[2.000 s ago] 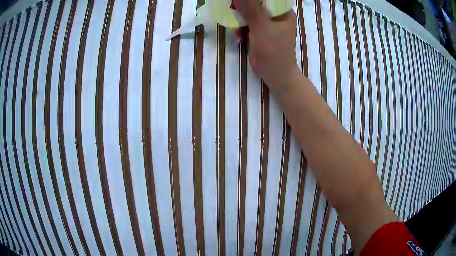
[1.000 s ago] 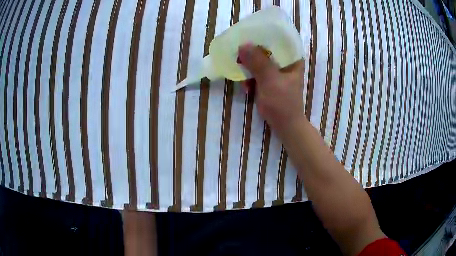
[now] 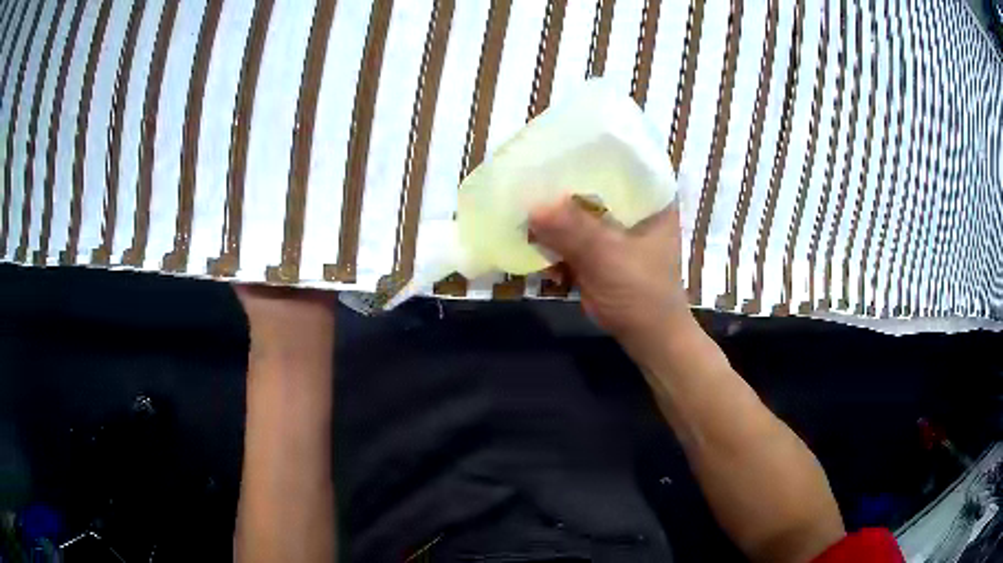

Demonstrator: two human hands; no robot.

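Note:
A white slotted panel (image 3: 264, 132) with parallel brown grooves (image 3: 357, 154) fills the upper part of the view. My right hand (image 3: 616, 258) grips a translucent pale yellow glue bottle (image 3: 561, 154), tilted with its nozzle (image 3: 423, 277) pointing down and left. The nozzle tip is at a dark groove end on the panel's near edge. My left forearm (image 3: 288, 330) reaches up to the near edge. The left hand is hidden under the panel's edge. A small whitish piece (image 3: 357, 300), perhaps a cloth, shows beside the nozzle tip.
The panel's near edge (image 3: 143, 264) curves across the view. Below it are my dark clothing (image 3: 484, 440) and a dark floor. Small blurred items lie at the lower left, one of them blue (image 3: 42, 522). A pale striped object (image 3: 962, 517) is at the lower right.
The bottle in my right hand has moved down along a groove to the panel's near edge. My left forearm has come further into view. The near edge sits higher in the picture.

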